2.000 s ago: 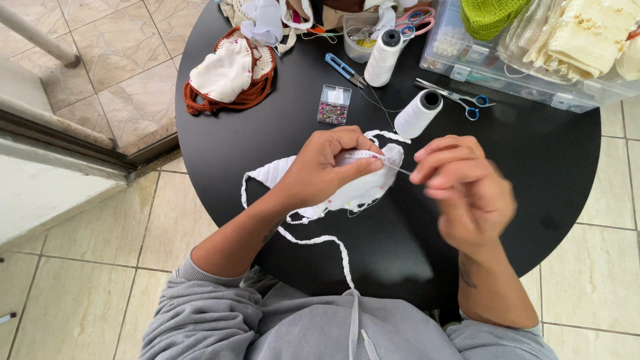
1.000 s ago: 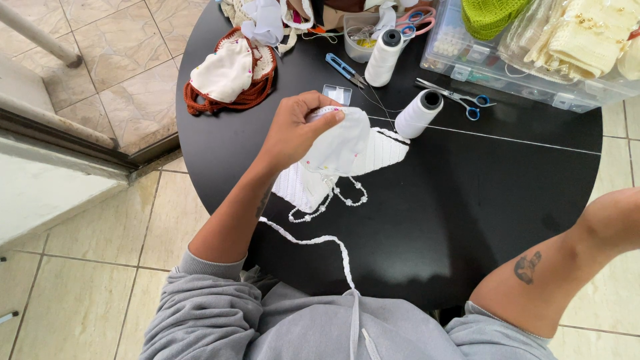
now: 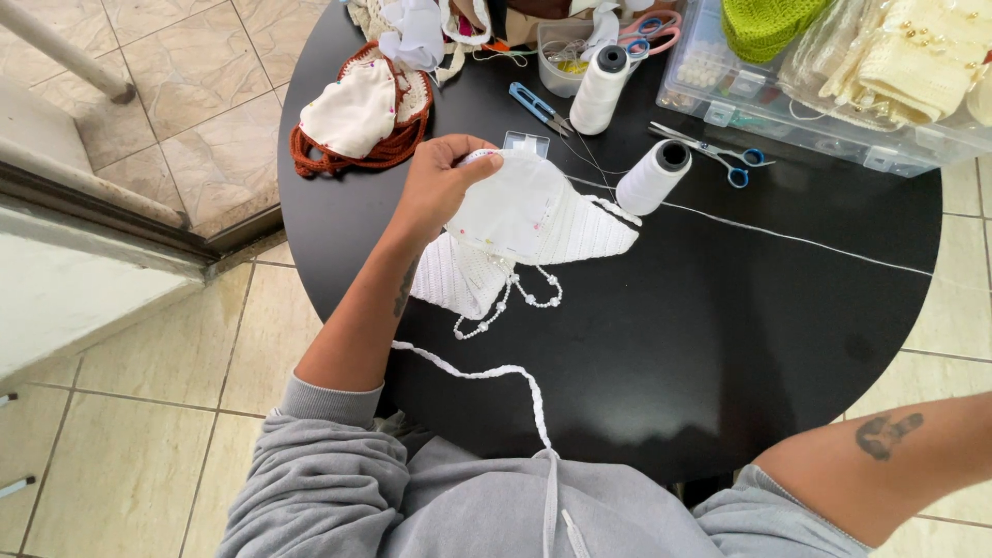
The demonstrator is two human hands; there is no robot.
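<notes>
My left hand [image 3: 449, 180] pinches the upper left edge of a white fabric lining [image 3: 515, 203] pinned onto a white crochet piece [image 3: 589, 232]. Pins with coloured heads dot the lining's border. A loop of white beads [image 3: 504, 298] hangs below it, and a white braided cord [image 3: 496, 372] runs toward my body. My right hand is outside the view; only its forearm shows at the right edge. A white thread [image 3: 798, 239] stretches from the work past a cone of white thread [image 3: 652, 178] and off the table's right side. What the right hand holds is hidden.
Behind the work lie blue thread snips [image 3: 539, 107], another thread cone [image 3: 599, 91], scissors with blue finger rings [image 3: 721, 153] and a small clear box [image 3: 527, 144]. A rust-trimmed piece [image 3: 353, 116] lies upper left. A plastic organizer [image 3: 806, 128] bearing crochet pieces stands upper right.
My right hand has moved away from the work to the right and out of view. The lining, earlier bunched between both hands, now lies spread under my left hand, and a long thread is drawn out rightward.
</notes>
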